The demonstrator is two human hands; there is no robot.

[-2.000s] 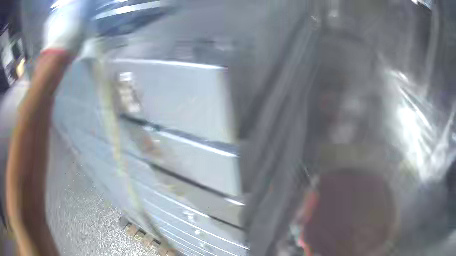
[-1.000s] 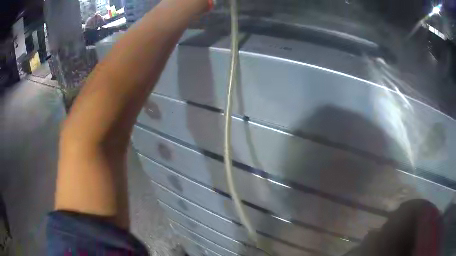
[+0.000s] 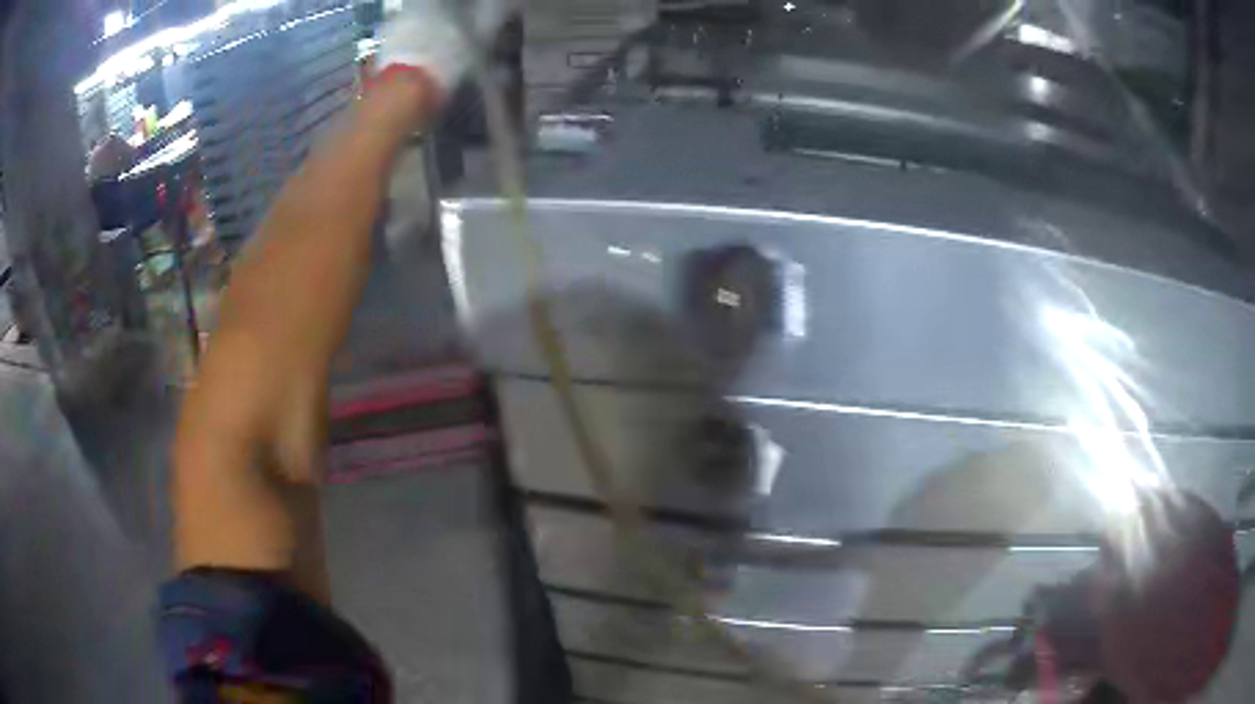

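A stack of grey metal panels (image 3: 908,310), split by dark gaps with bright edges, fills the middle and right. My left hand (image 3: 438,48), in a white glove with a red cuff edge, is raised at the top left of the panels; its fingers are blurred and its grip is unclear. A thin yellowish hose (image 3: 558,365) runs from beside this glove down across the panel faces. A blurred round reddish sander pad (image 3: 1170,598) shows at the lower right, with dark and red parts on its left. I cannot make out my right hand there.
Dark round marks lie on the panel faces, with shadows and a strong glare at the right. A red-edged bar (image 3: 413,424) shows behind my forearm. Another slatted stack (image 3: 275,117) and a bright work area with what looks like a person stand at the upper left.
The view has shifted, so the panels' left end now stands near the middle left. My left glove is back in the picture at the top. The reddish pad shows more clearly at the lower right.
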